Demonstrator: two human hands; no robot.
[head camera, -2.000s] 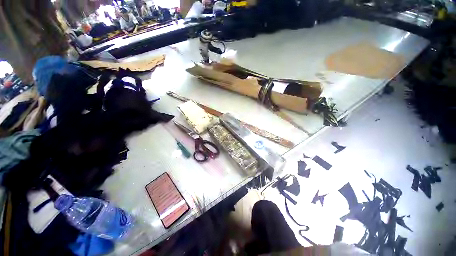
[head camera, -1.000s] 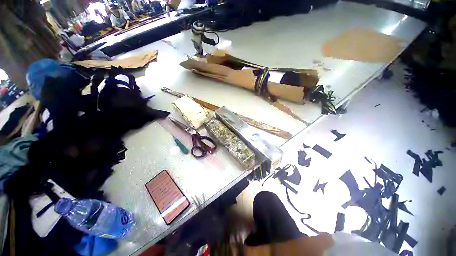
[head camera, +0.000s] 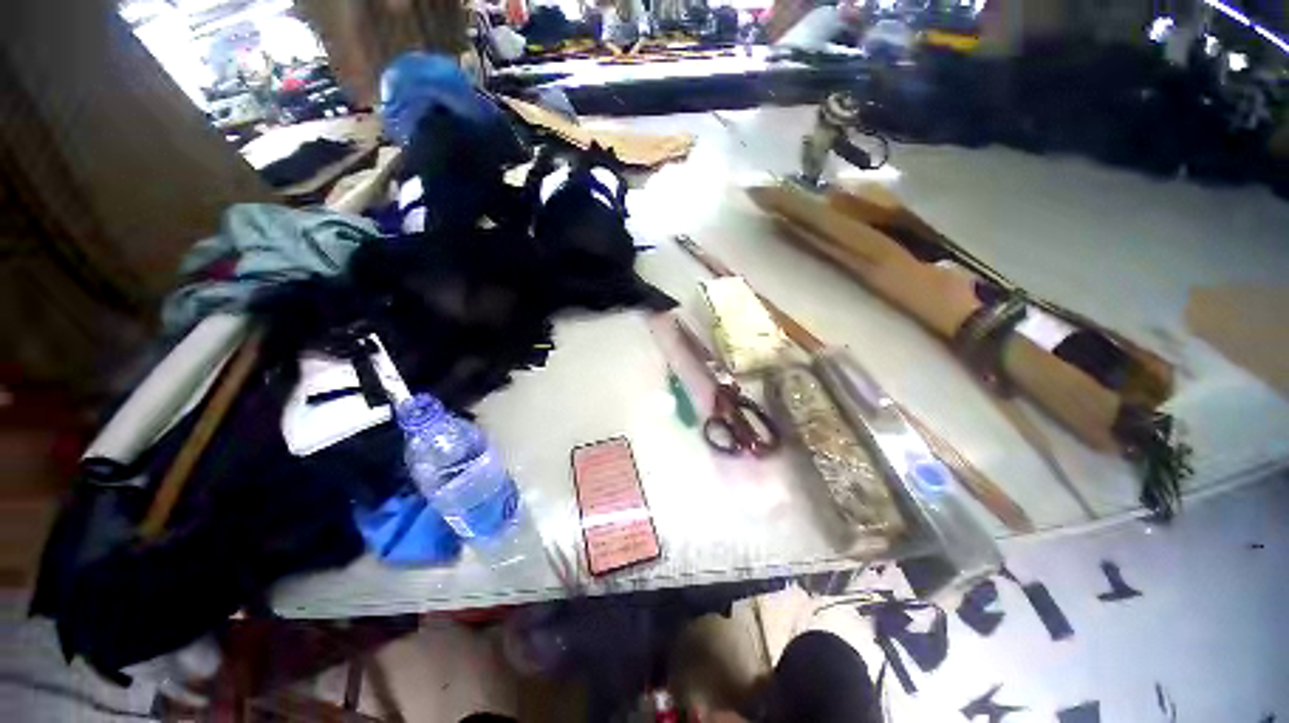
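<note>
A smartphone (head camera: 616, 506) lies on the pale table near its front edge, its screen lit pinkish-red with lines of text. A clear plastic bottle (head camera: 460, 469) with a blue label leans to its left. Dark-red-handled scissors (head camera: 739, 422) and a small green-handled tool (head camera: 681, 400) lie beyond the phone. A small red and white patch (head camera: 662, 701) shows below the table edge at the bottom. A blurred brownish shape beside it may be my right hand; its fingers and any hold cannot be made out. My left hand is not visible.
Black cloth (head camera: 452, 283) is heaped on the left. A speckled bar (head camera: 837, 455), clear plastic case (head camera: 912, 473) and pale yellow block (head camera: 741, 322) lie right of centre. Tied brown card patterns (head camera: 905, 283) lie behind. Dark scraps (head camera: 1049, 610) are on the floor. A small machine (head camera: 826, 139) stands further back.
The view has turned left, so the table things appear further right and more black cloth shows. The brown forearm-like shape and white sleeve at the bottom right are no longer visible.
</note>
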